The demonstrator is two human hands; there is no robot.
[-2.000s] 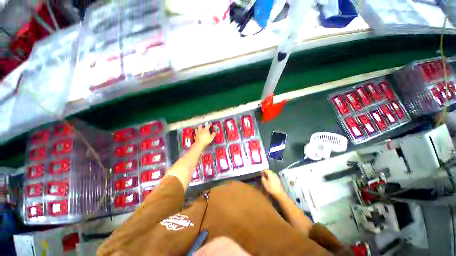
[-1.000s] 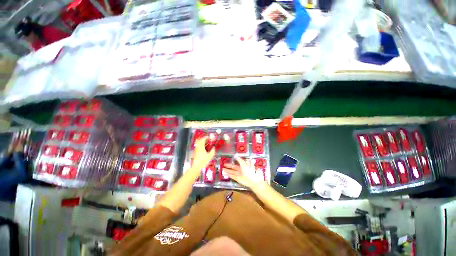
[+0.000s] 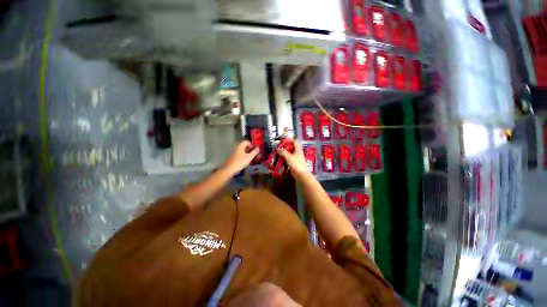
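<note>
My left hand (image 3: 241, 154) has its fingertips on a red housing (image 3: 257, 137) that lies in the dark fixture (image 3: 257, 122) of the machine. The fingers seem closed on the housing's edge; blur hides the exact contact. My right hand (image 3: 294, 159) is just right of the fixture and holds red housing pieces (image 3: 279, 157), tilted; I cannot tell exactly how many. A clear blister tray of red housings (image 3: 328, 158) lies right beside my right hand.
Stacked blister trays (image 3: 366, 95) stand beyond the single tray. Another tray with red housings (image 3: 356, 200) is partly behind my right arm. The white machine (image 3: 282, 43) is ahead, with blurred mechanisms at left. The green conveyor (image 3: 393, 210) runs at right; grey floor (image 3: 90, 180) lies left.
The view has turned left from the trays to the machine. My hands have left the middle tray; the right now holds red pieces and the left is at the fixture.
</note>
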